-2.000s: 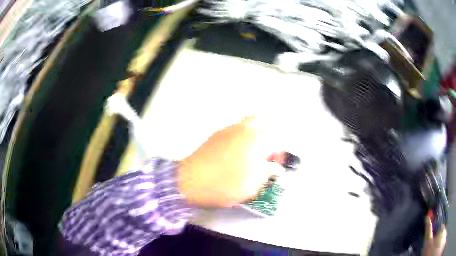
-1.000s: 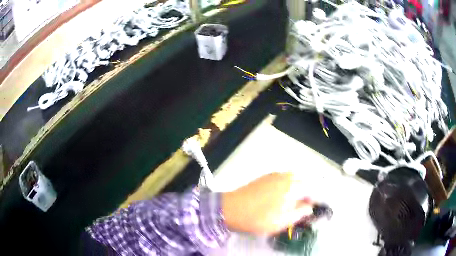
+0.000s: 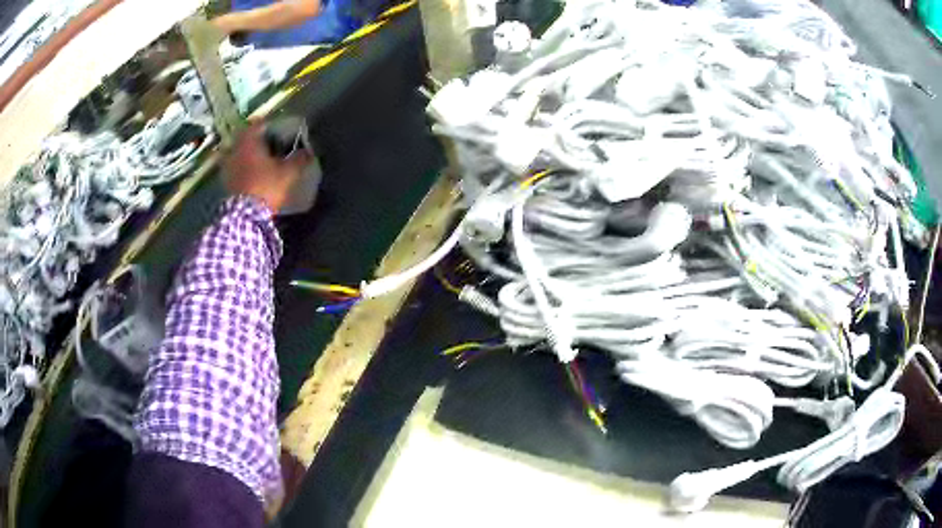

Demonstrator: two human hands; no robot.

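My left hand [image 3: 256, 170], in a purple checked sleeve, reaches over the dark conveyor belt [image 3: 356, 165] at the upper left. Its fingers are on a white plastic housing [image 3: 300, 186], slightly blurred; the inside of the housing is hard to make out. My right hand is not in view. A large heap of white power cords [image 3: 640, 206] fills the upper right. Several cord ends show yellow, blue and brown wires, and one lies across the belt's edge rail.
The white work board [image 3: 496, 480] shows at the bottom. More white cords [image 3: 41, 227] lie beyond the belt at left. A blurred white unit with cord [image 3: 124, 335] is beside my forearm. Another person's arm [image 3: 271, 15] shows at the top. A yellow-black strip runs along the belt.
My left hand has left the work board and reached forward and left to a housing over the belt. The view has swung toward the belt and cord heap; the green board is out of view.
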